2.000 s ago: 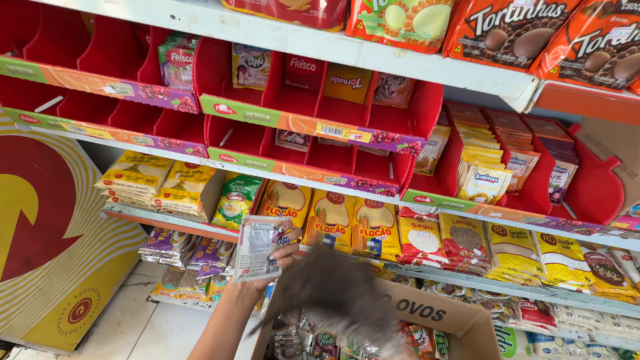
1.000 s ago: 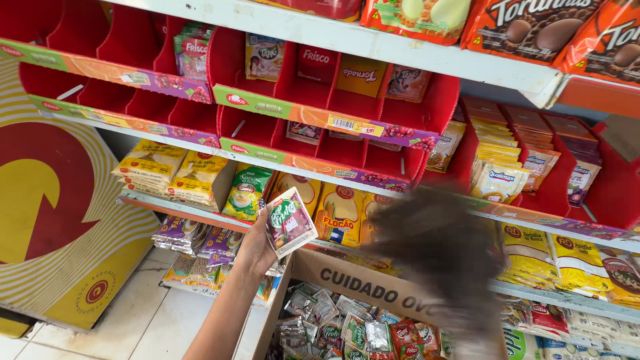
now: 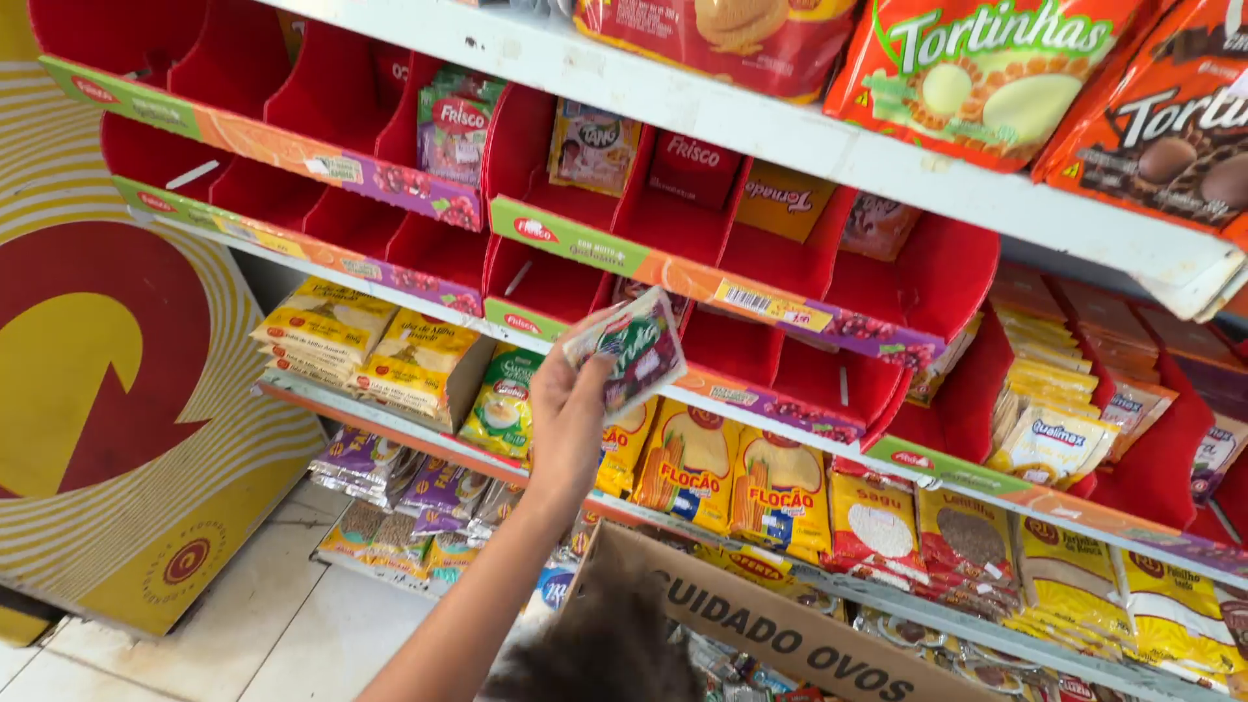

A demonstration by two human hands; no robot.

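Observation:
My left hand (image 3: 575,400) reaches up from the bottom and grips a small Tang drink-mix sachet (image 3: 634,353) between thumb and fingers. The sachet tilts in front of the lower red display bins (image 3: 546,281), close to their printed front strip; whether it touches them is unclear. Above it, the upper bins hold Tang sachets (image 3: 593,148), red Frisco sachets (image 3: 694,168) and a yellow Tornado sachet (image 3: 783,200). Below the hand, an open cardboard box (image 3: 780,624) contains many loose sachets (image 3: 726,668). A dark, blurred, hair-like shape hides part of the box. My right hand is not seen.
A white metal shelf edge (image 3: 780,117) juts out above the bins, with biscuit packs (image 3: 1004,83) on it. Bagged flour and grain (image 3: 780,487) line the shelf below. At the left stands a yellow panel (image 3: 117,390) over the tiled floor (image 3: 234,634).
My left hand has carried the sachet from in front of the lower shelf up to the lower red bins. The dark blurred shape has shifted down and left since one second ago.

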